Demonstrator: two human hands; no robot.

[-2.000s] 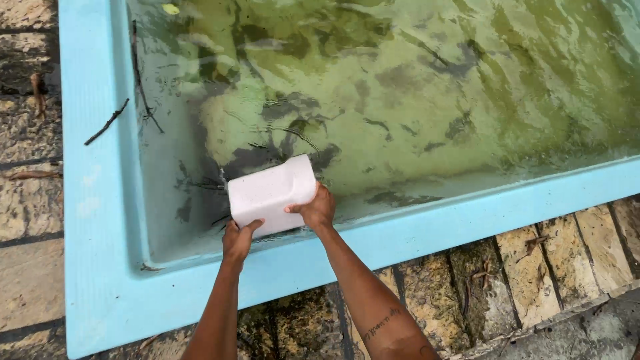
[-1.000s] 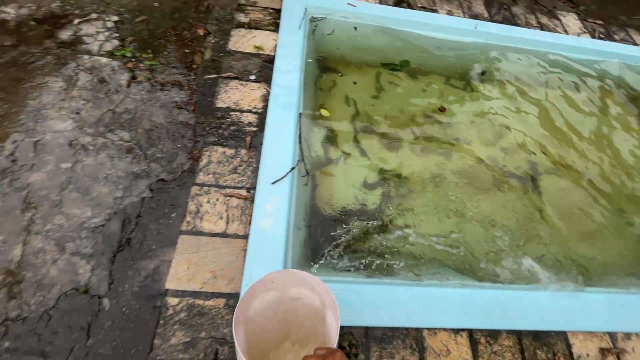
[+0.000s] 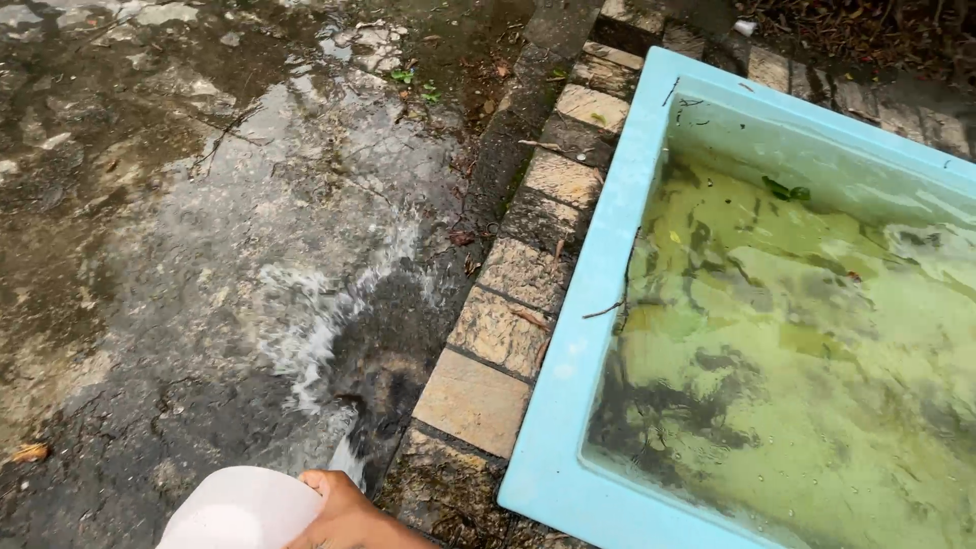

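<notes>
A white plastic container (image 3: 242, 509) is tipped over at the bottom edge of the head view, partly cut off by the frame. My right hand (image 3: 343, 512) grips its right side near the mouth. Water (image 3: 313, 335) streams from beyond the container and splashes across the wet concrete ground. My left hand is out of view. To the right lies the light blue basin (image 3: 560, 374), holding murky greenish water (image 3: 831, 366) with dark sediment at its bottom.
Stone pavers (image 3: 476, 400) border the basin. A thin twig (image 3: 627, 282) lies over its left rim, and green leaves (image 3: 785, 191) are in the water. Cracked wet concrete (image 3: 206, 252) spreads to the left, with a dry leaf (image 3: 30, 453) on it.
Both hands held the container at the basin's near-left corner; it has since moved out to the left, over the concrete, and water now pours out. The view has swung left.
</notes>
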